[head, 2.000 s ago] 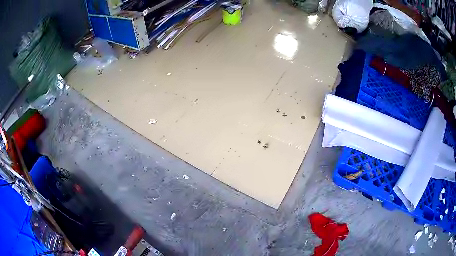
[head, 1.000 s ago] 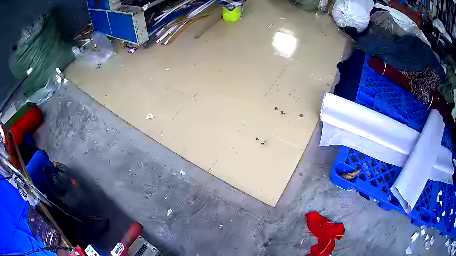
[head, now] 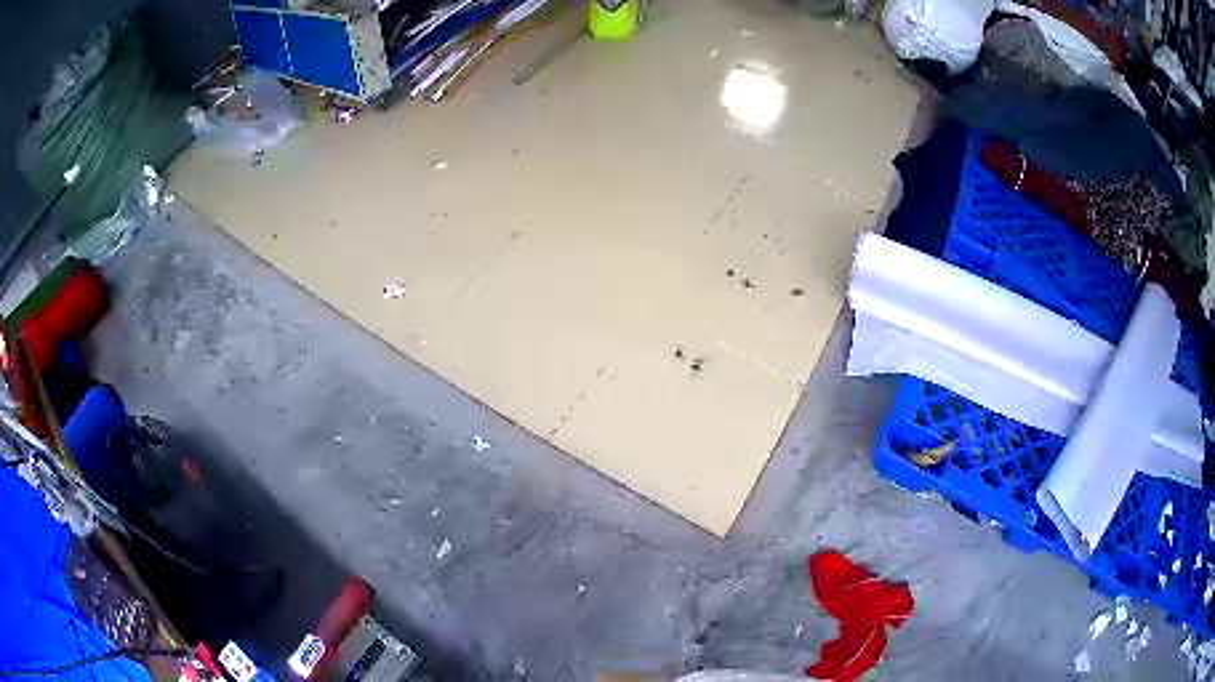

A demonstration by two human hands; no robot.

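Observation:
Neither of my hands is in the picture. Bright blue cloth (head: 33, 586) lies on a table at the lower left, cut off by the picture's edge. A red cylinder (head: 349, 606) and a grey box-like part (head: 380, 660) stand out from the table's end at the bottom. A red cloth scrap (head: 857, 616) lies on the grey floor at the lower right. A pale, blurred thing (head: 746, 677) just shows at the bottom edge; I cannot tell what it is.
A beige floor sheet (head: 533, 267) spreads ahead over the grey floor. Blue pallets (head: 979, 453) on the right bear white rolls (head: 986, 320) and dark cloth. A green sack (head: 100, 133), a blue cabinet (head: 307, 51) and a yellow-green bucket (head: 613, 17) stand farther off.
The view has shifted slightly, so the floor sheet, pallets and red scrap sit a little higher in the picture. The pale thing has appeared at the bottom edge.

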